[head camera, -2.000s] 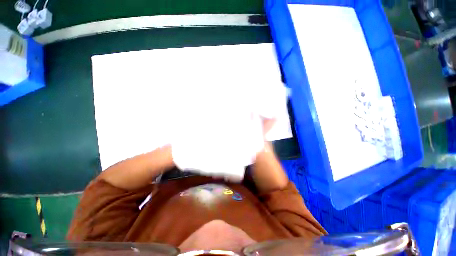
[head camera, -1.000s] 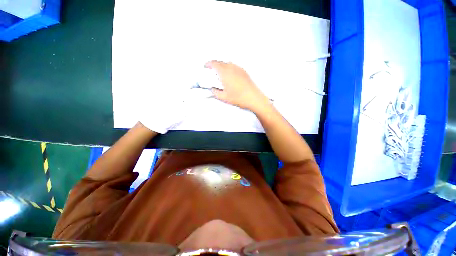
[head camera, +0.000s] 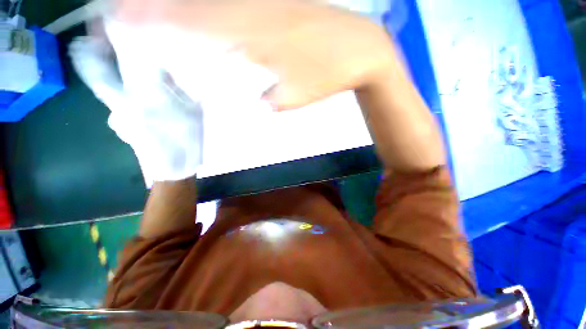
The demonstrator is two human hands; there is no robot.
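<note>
My left hand (head camera: pixel 151 112), in a white glove, is raised close to the camera at the upper left, over the left edge of the white work sheet (head camera: pixel 276 141). My bare right hand (head camera: pixel 289 48) is raised beside it, large and blurred, its fingers pointing left towards the glove. Something white and overexposed lies between the two hands. I cannot tell whether it is a part, a cloth or the sheet behind. The fingertips of both hands are washed out, so their grip is not clear.
The blue parts tote (head camera: pixel 507 199) stands at the right, white-lined, with tangled white corded units (head camera: pixel 523 109). A small blue bin (head camera: pixel 51 71) with pale items is at the upper left. A red edge (head camera: pixel 5 205) shows at the far left. The green bench (head camera: pixel 64 167) lies left of the sheet.
Both hands have risen from the sheet towards the camera and moved up and left. The view has shifted, so the small blue bin shows more fully and a red edge has appeared.
</note>
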